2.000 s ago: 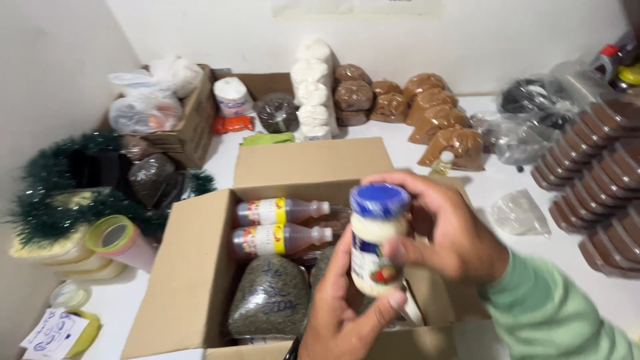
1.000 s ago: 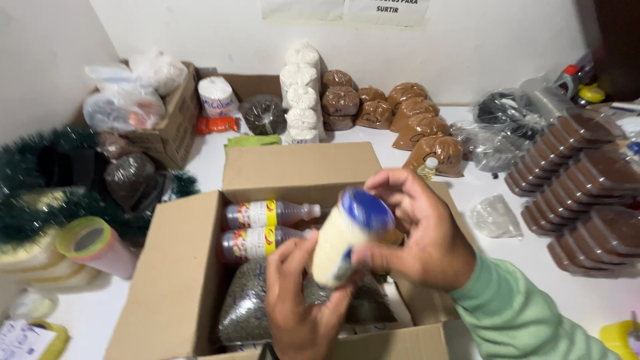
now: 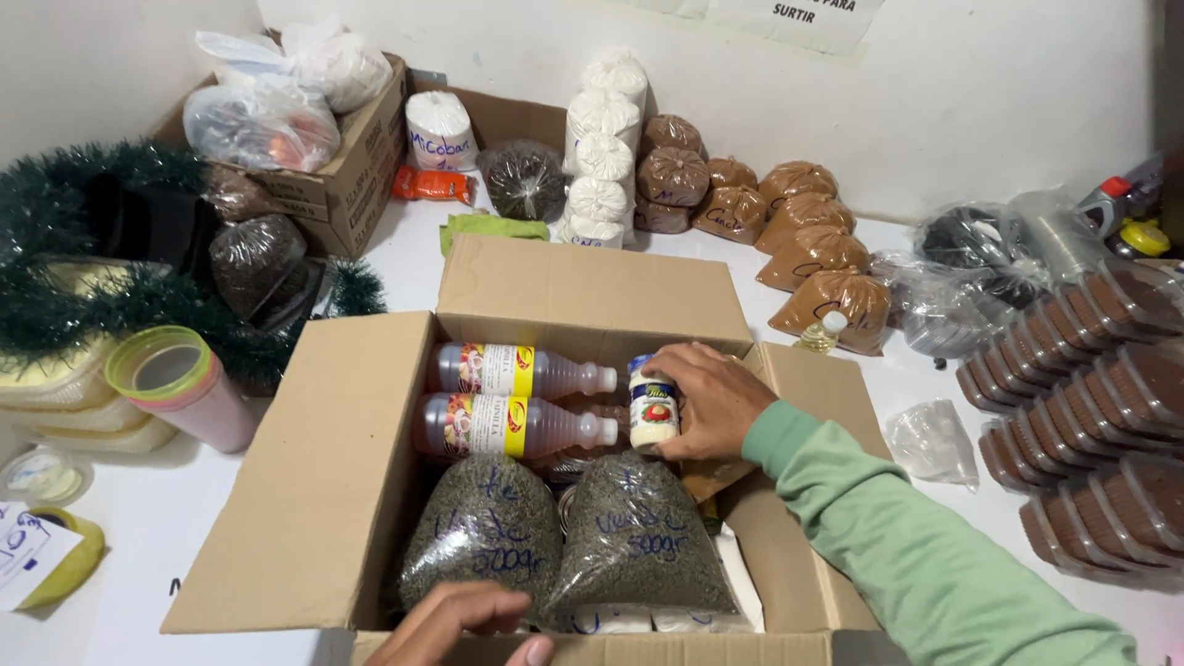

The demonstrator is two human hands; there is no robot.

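An open cardboard box (image 3: pixel 592 287) holds two bottles of brown liquid (image 3: pixel 518 370) lying on their sides and two clear plastic bags of dried green herb (image 3: pixel 638 546) with handwriting on them. My right hand (image 3: pixel 712 398) grips a small jar of white cream with a blue lid (image 3: pixel 654 416), inside the box beside the bottle caps. The jar's label faces up. At the near edge of the box, my left hand (image 3: pixel 462 624) hovers with fingers apart and nothing in it, partly cut off by the frame.
Bags of brown powder (image 3: pixel 814 250) and stacked white bags (image 3: pixel 601 157) stand behind the box. Clear containers with brown contents (image 3: pixel 1091 425) are stacked at right. Nested plastic cups (image 3: pixel 185 388) and green tinsel (image 3: pixel 55 231) sit at left. A small bottle (image 3: pixel 821 333) stands behind the right flap.
Both hands held the jar above the box before. My right hand has lowered it into the box, on its side; my left hand has let go and moved toward the near edge.
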